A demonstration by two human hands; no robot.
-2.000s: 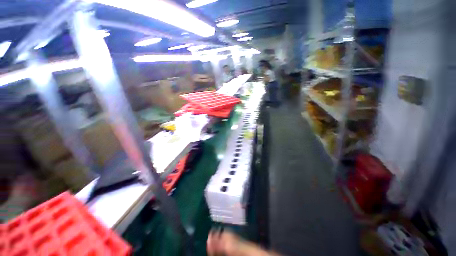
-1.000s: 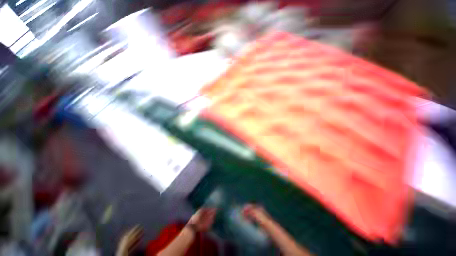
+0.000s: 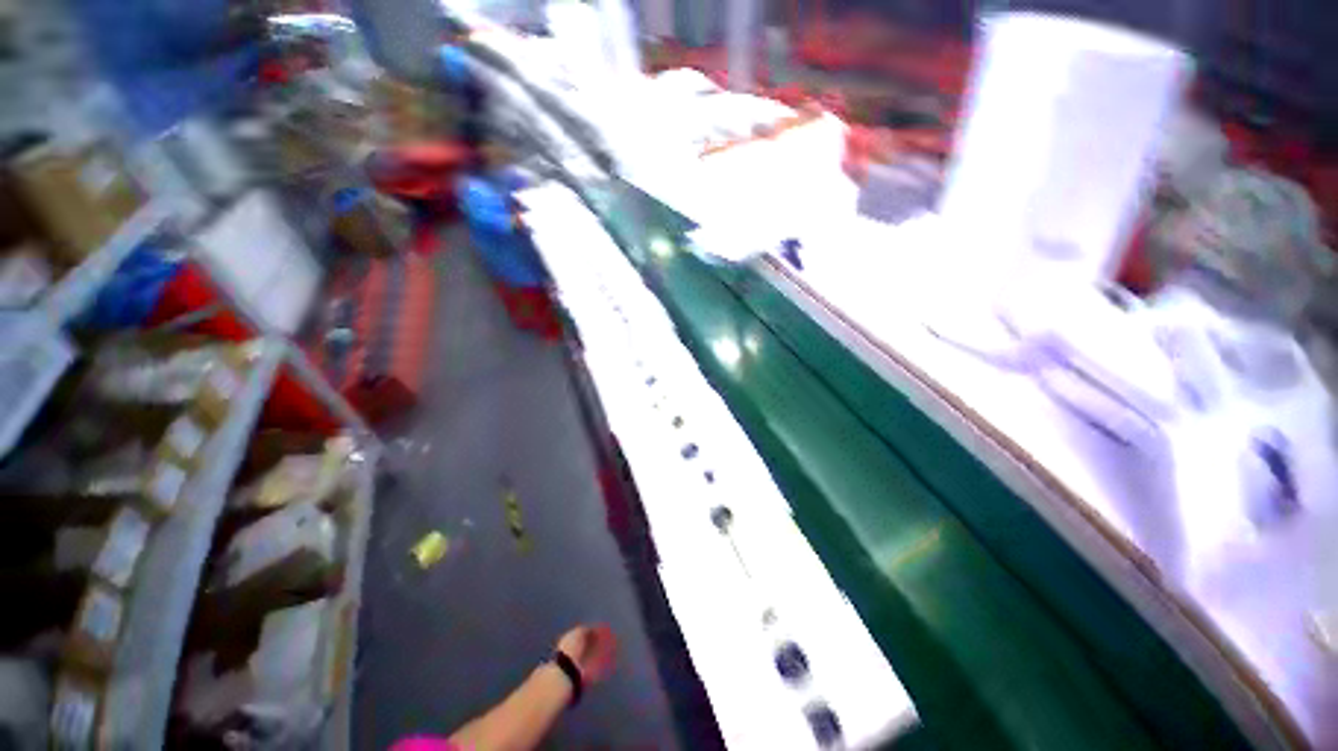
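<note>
A long row of white boxes [image 3: 660, 426] with dark round-looking marks on top runs from the bottom centre away to the upper left, along the green belt. My left hand [image 3: 589, 651] is at the bottom, left of the row and apart from it, over the grey floor. It has a dark wristband and a pink sleeve edge. It is small and blurred, so whether the fingers hold anything cannot be told. My right hand is out of the picture.
The green conveyor belt [image 3: 822, 484] lies right of the boxes, with a raised white bench [image 3: 1013, 396] beyond it. Shelving with cartons [image 3: 286, 550] stands at the left. Red crates [image 3: 385, 330] stand beside the aisle. Small yellow scraps [image 3: 429, 549] lie on the floor.
The view has swung round along the belt, so shelving is now at the left. The large red-orange tray and my right hand have left the picture. My left hand remains low in view.
</note>
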